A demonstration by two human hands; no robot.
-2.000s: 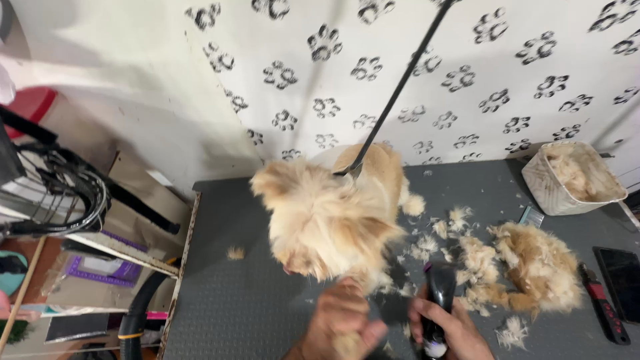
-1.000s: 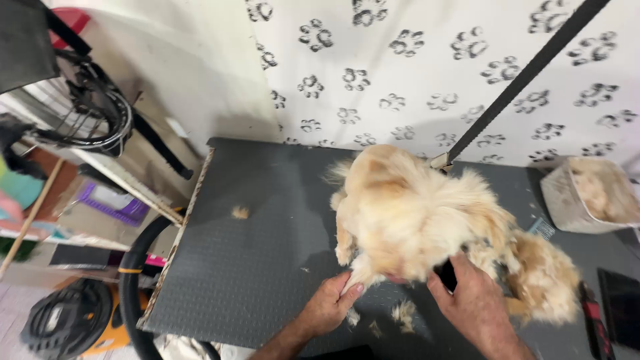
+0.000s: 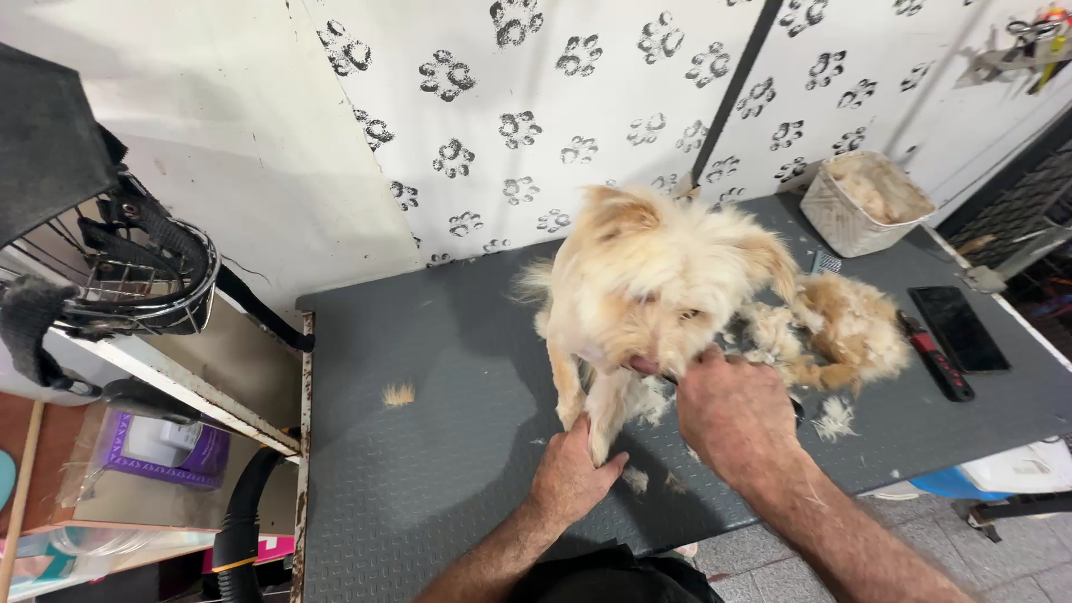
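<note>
A cream and tan dog (image 3: 670, 285) with a fluffy head and closely clipped body is on the dark textured grooming table (image 3: 402, 469), facing me with its head lowered. My left hand (image 3: 574, 469) holds the lower part of one front leg, thumb and fingers around the paw. Beside the dog's muzzle, my right hand (image 3: 737, 410) is curled; a small dark part, likely of the clippers, shows past its edge, while the rest is hidden. Clipped fur (image 3: 850, 331) lies in a heap right of the dog.
A fur-filled basket (image 3: 867, 205) stands at the back right. A phone (image 3: 959, 328), a red and black handled tool (image 3: 938, 360) and a comb-like piece (image 3: 826, 263) lie on the table. A dark grooming arm (image 3: 737, 84) rises behind the dog. At left are a wire basket (image 3: 151, 293) and hose (image 3: 243, 519).
The dog's head has lifted and turned more toward me. My right hand has moved in beside its muzzle; my left hand took hold of the front leg. The view has shifted.
</note>
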